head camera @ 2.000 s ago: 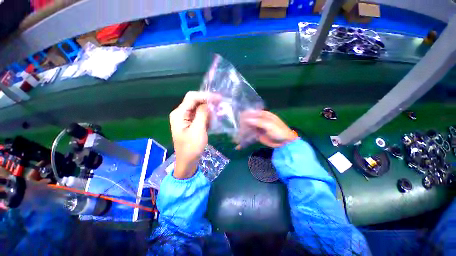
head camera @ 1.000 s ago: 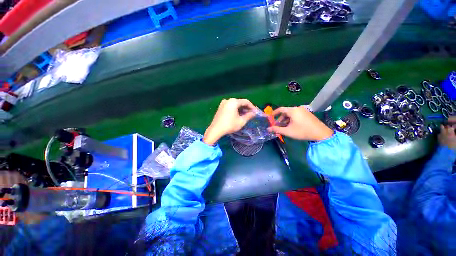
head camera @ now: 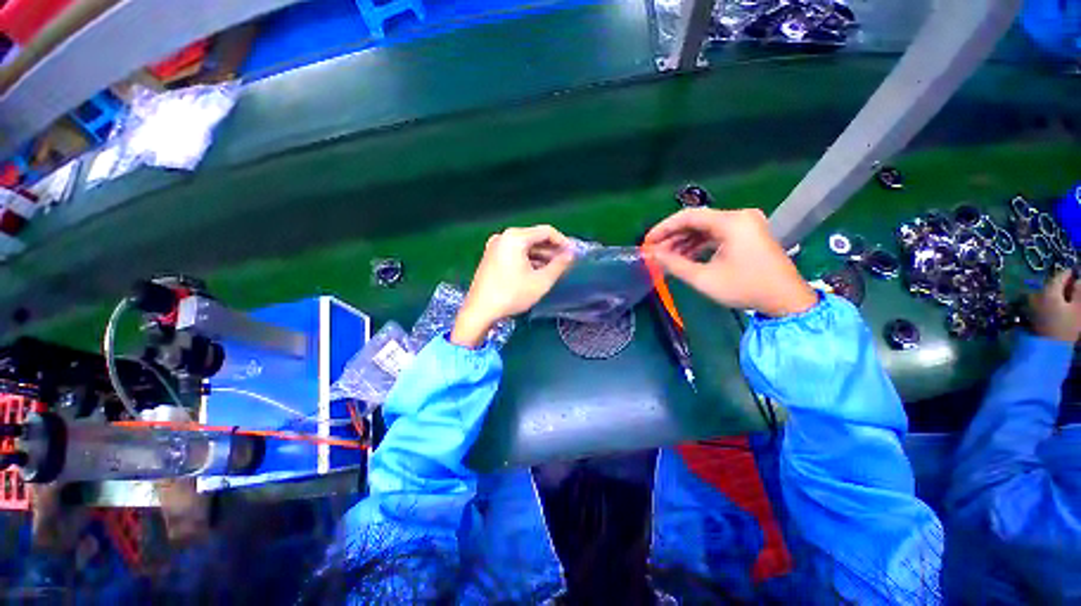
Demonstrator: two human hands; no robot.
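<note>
A clear plastic bag is stretched between my two hands by its upper edge, above the bench. My left hand pinches its left corner. My right hand pinches its right corner. The round dark mesh-like screw dish lies just below the bag, which covers its upper rim. The black and orange electric screwdriver lies beside the dish, its bit towards me and its upper end partly hidden by my right hand. Another crinkled clear bag with a white label lies left of my left hand.
A blue machine base with cylinders stands at left. One round unit lies left; another lies beyond my right hand. A pile of units is at right near another worker's hand. A grey post slants down at right.
The view has shifted. The bag, earlier held up and then bunched between my hands, is now drawn out flat. The screwdriver, hidden at first, shows beside the dish.
</note>
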